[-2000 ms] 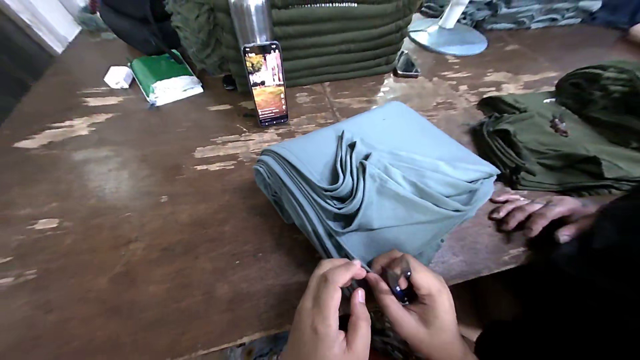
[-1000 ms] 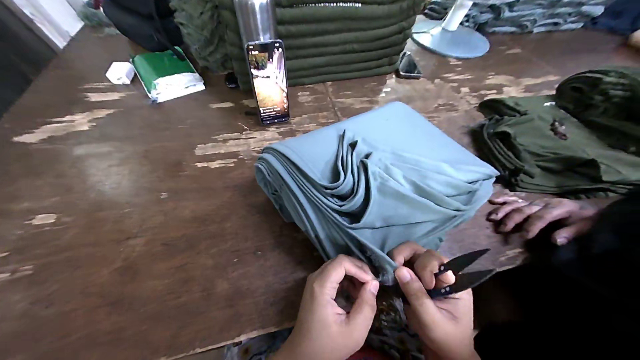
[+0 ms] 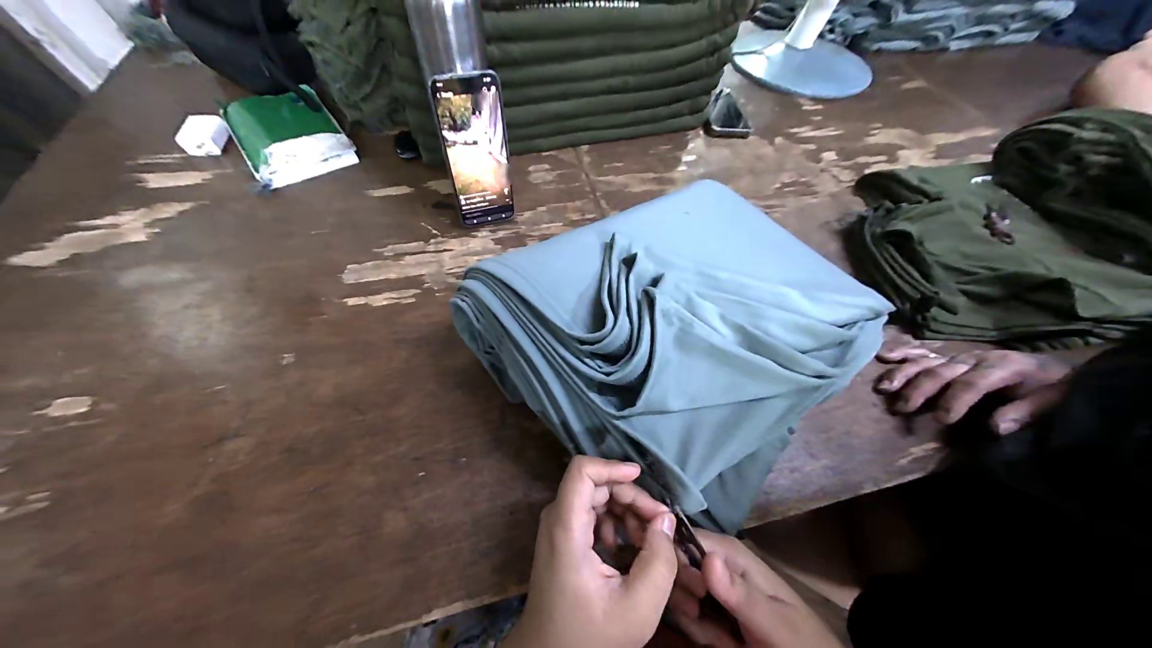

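A stack of folded blue-grey garments (image 3: 729,270) lies at the front edge of the table, its near corner hanging toward me. At that corner my left hand (image 3: 607,549) pinches the cloth edge between thumb and fingers; the exact bit it grips is partly hidden. Right beside it, my right hand (image 3: 738,585) holds small dark thread snips (image 3: 688,538), their tips at the fabric by my left fingertips. Whether the blades are apart cannot be told.
Behind stand a smartphone (image 3: 474,148) and a tall pile of dark green garments (image 3: 612,81). More green garments (image 3: 1035,243) lie at right, near another person's hand (image 3: 972,382). A green-and-white packet (image 3: 288,135), a white stand base (image 3: 801,65) and another phone (image 3: 727,115) rest on the worn wooden table (image 3: 270,432).
The snips, held out to the right with blades spread one second ago, now point at the cloth corner between my hands. The other person's hand stays where it was.
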